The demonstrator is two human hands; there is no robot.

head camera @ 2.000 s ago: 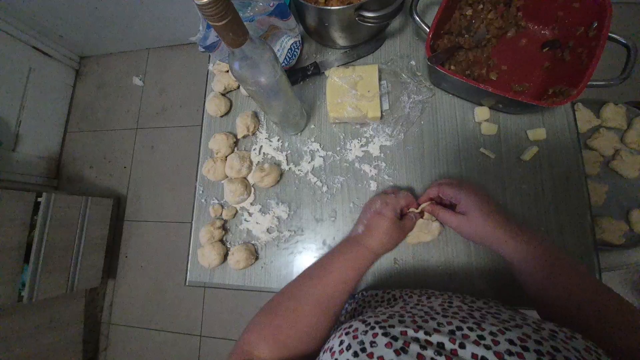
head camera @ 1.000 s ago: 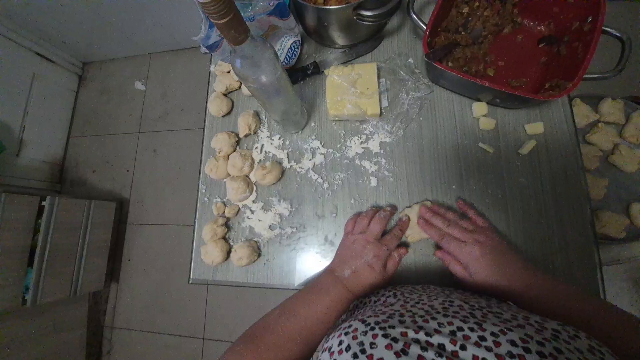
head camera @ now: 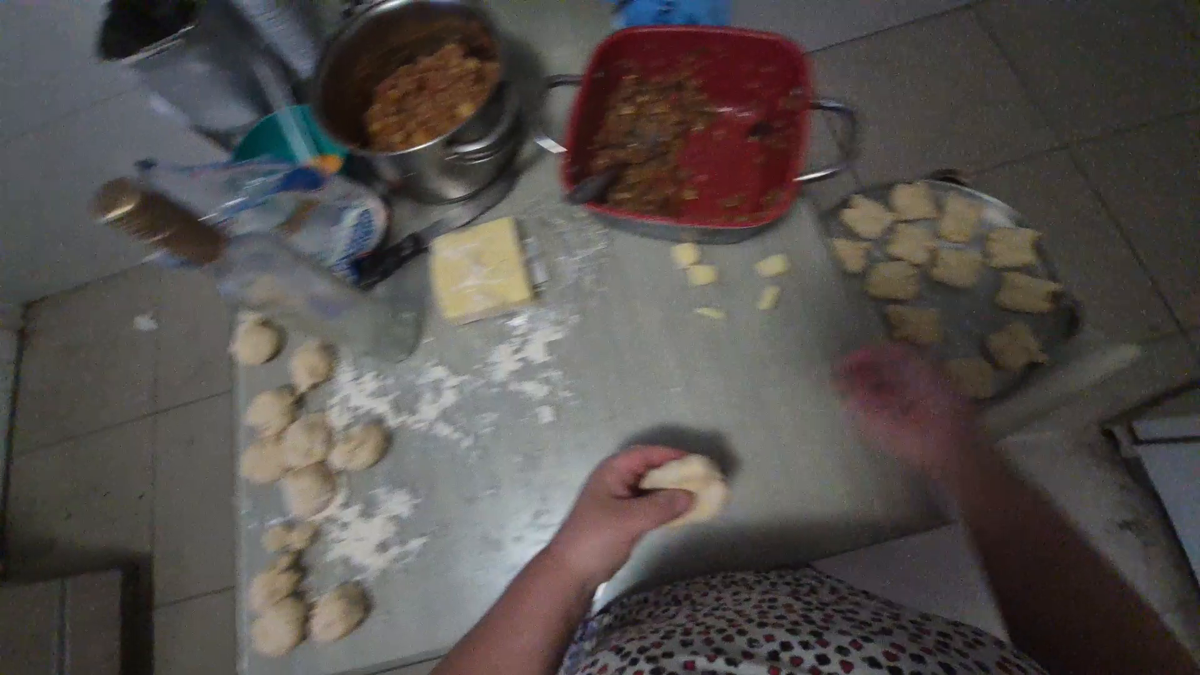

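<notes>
Near the table's front edge, my left hand (head camera: 637,511) holds a folded piece of dough (head camera: 692,486) between thumb and fingers. My right hand (head camera: 895,398), blurred, is off to the right, just below a round metal tray (head camera: 975,328) of shaped dough pieces; whether its fingers are apart cannot be made out. Small pieces of pale yellow cheese or butter (head camera: 701,274) lie on the table ahead of the hands. A larger yellow block (head camera: 481,269) rests farther left. Several dough balls (head camera: 307,441) line the left edge, beside scattered white flour (head camera: 370,530).
A red square pan (head camera: 741,169) with cooked filling and a spoon stands at the back. Left of it are a steel pot (head camera: 450,164) of filling, a knife (head camera: 398,258), a plastic bag (head camera: 328,220) and a glass bottle (head camera: 314,295).
My left hand has lifted the dough that lay under both hands on the table. My right hand has left it and moved right toward the tray. The view has swung to the right.
</notes>
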